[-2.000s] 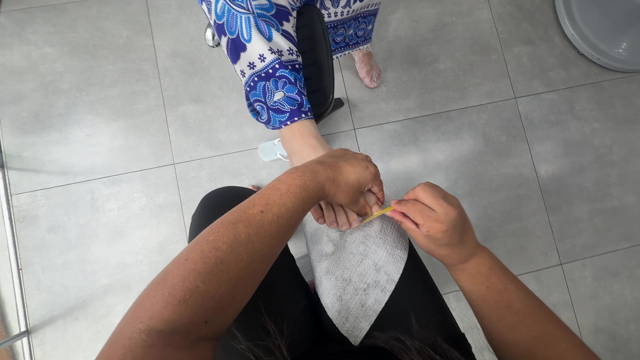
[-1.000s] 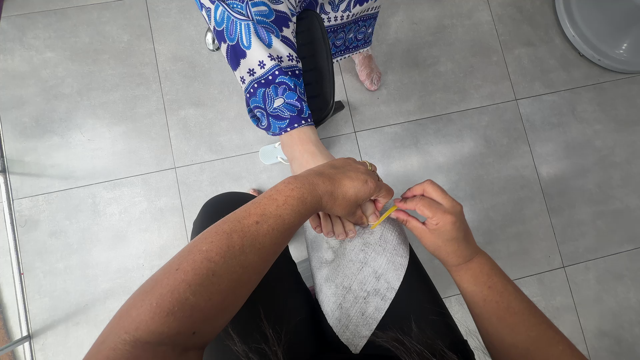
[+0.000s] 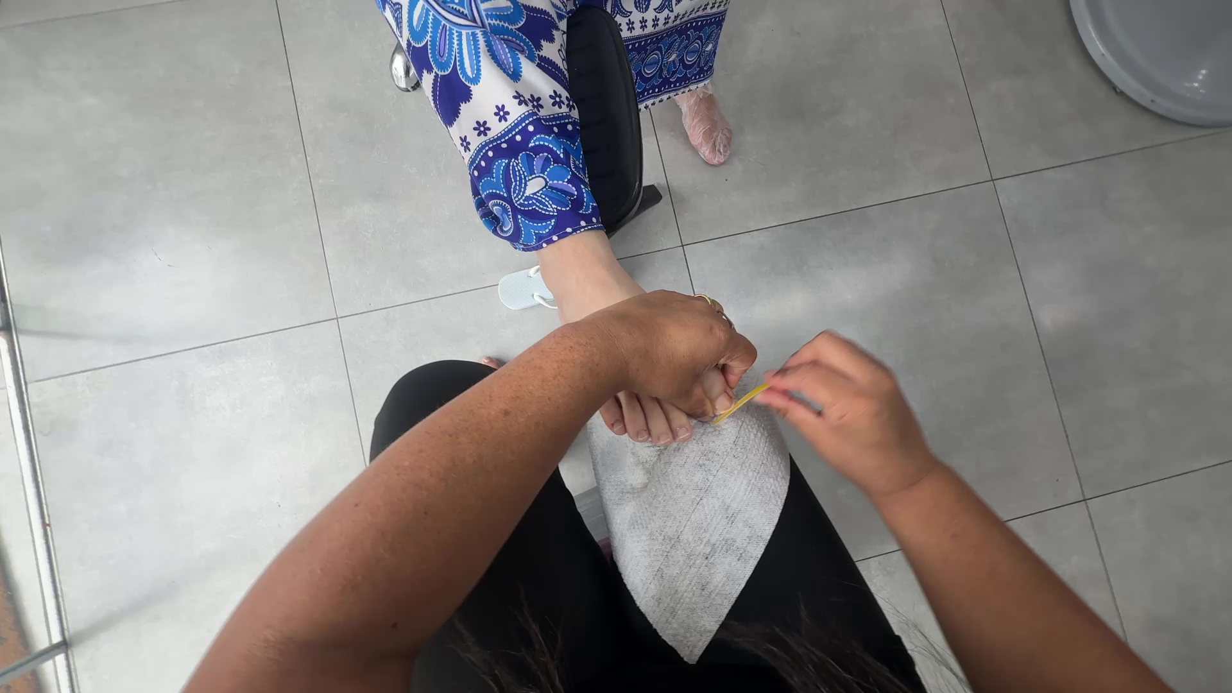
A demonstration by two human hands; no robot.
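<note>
Another person's bare foot [image 3: 587, 274] rests on a grey cloth [image 3: 688, 520] laid over my thigh. My left hand [image 3: 674, 346], with a ring on one finger, is wrapped over the front of that foot and grips it near the big toe [image 3: 719, 393]. Between the fingertips of my right hand [image 3: 852, 409] is a thin yellow nail file or similar strip [image 3: 741, 402], its far end at the tip of the big toe. The other toes [image 3: 650, 419] stick out below my left hand. Whether the strip's end touches the nail cannot be told.
The person's blue and white patterned trouser leg [image 3: 539, 183] lies beside a black padded support [image 3: 604, 115]. Their other foot [image 3: 707, 125], in a clear plastic cover, is on the tiled floor. A pale flip-flop [image 3: 525, 289], a grey round basin or lid [image 3: 1169, 53] and a metal frame [image 3: 34, 481] are around.
The yellow strip has shifted a little at the big toe, held in my right hand throughout. My left hand keeps its grip on the foot.
</note>
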